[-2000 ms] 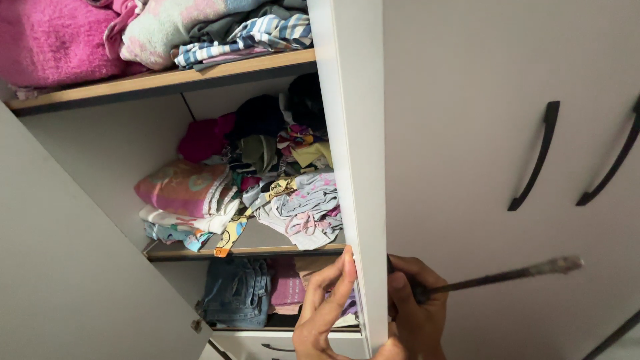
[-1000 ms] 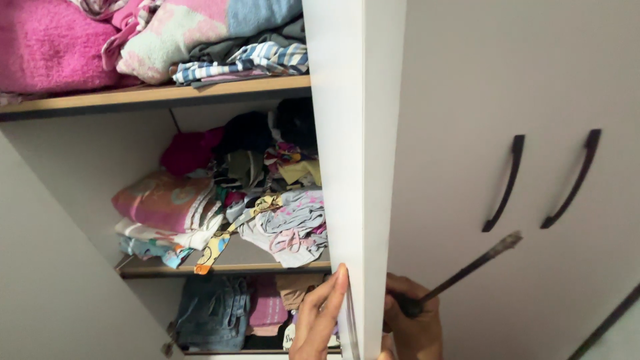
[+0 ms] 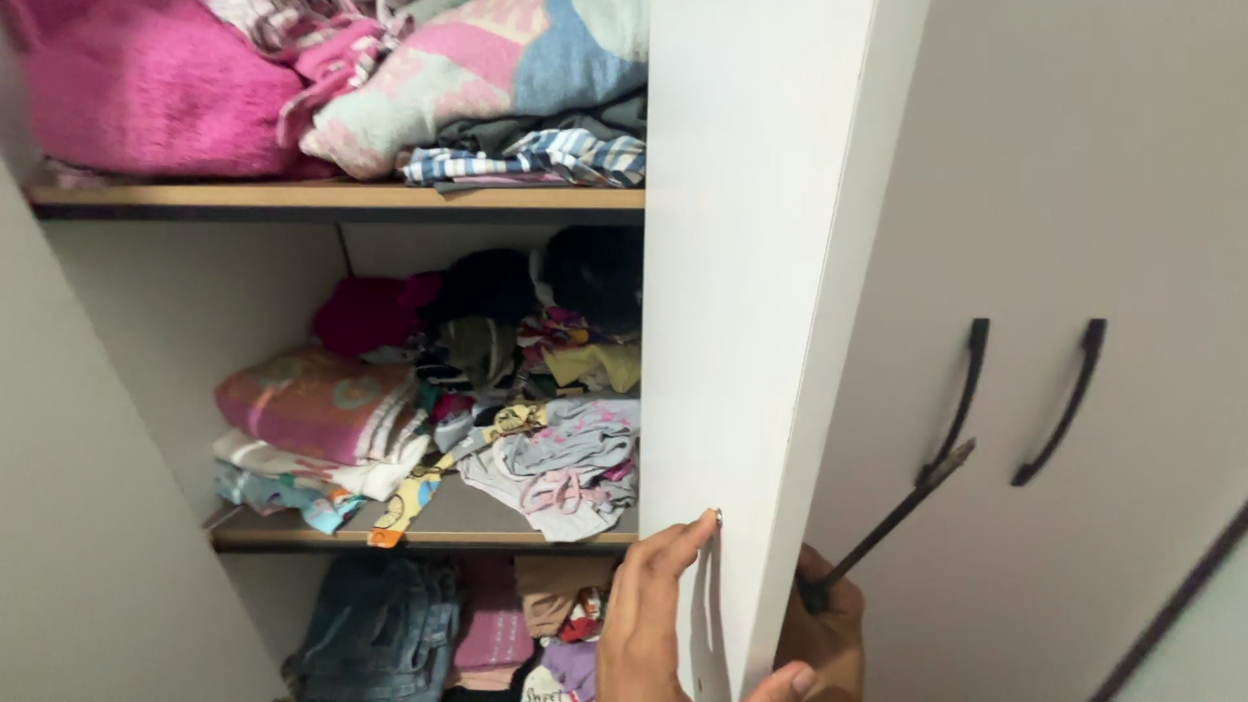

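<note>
A white cabinet door [image 3: 751,292] stands ajar, its edge toward me. My left hand [image 3: 648,609] is low on the door's inner face, with a fingertip touching a small metal screw head [image 3: 719,518]. A thumb shows at the door's edge by the bottom of the view. On the door's other side my right hand [image 3: 834,624] grips a screwdriver [image 3: 892,526] near its dark handle. The screwdriver's worn shaft points up and to the right, away from the screw head. The door hides part of my right hand.
Left of the door, a shelf [image 3: 341,198] holds a pink fluffy textile and a patterned blanket. The middle shelf [image 3: 487,536] bears piled clothes, and folded jeans [image 3: 375,624] lie below. To the right are closed doors with two black handles [image 3: 960,400], [image 3: 1063,400]. Another door panel [image 3: 88,439] is at far left.
The screwdriver's shaft has swung from nearly level to pointing steeply up and right. My left hand stays at the door, its fingertip now beside a visible screw head. The view has shifted somewhat.
</note>
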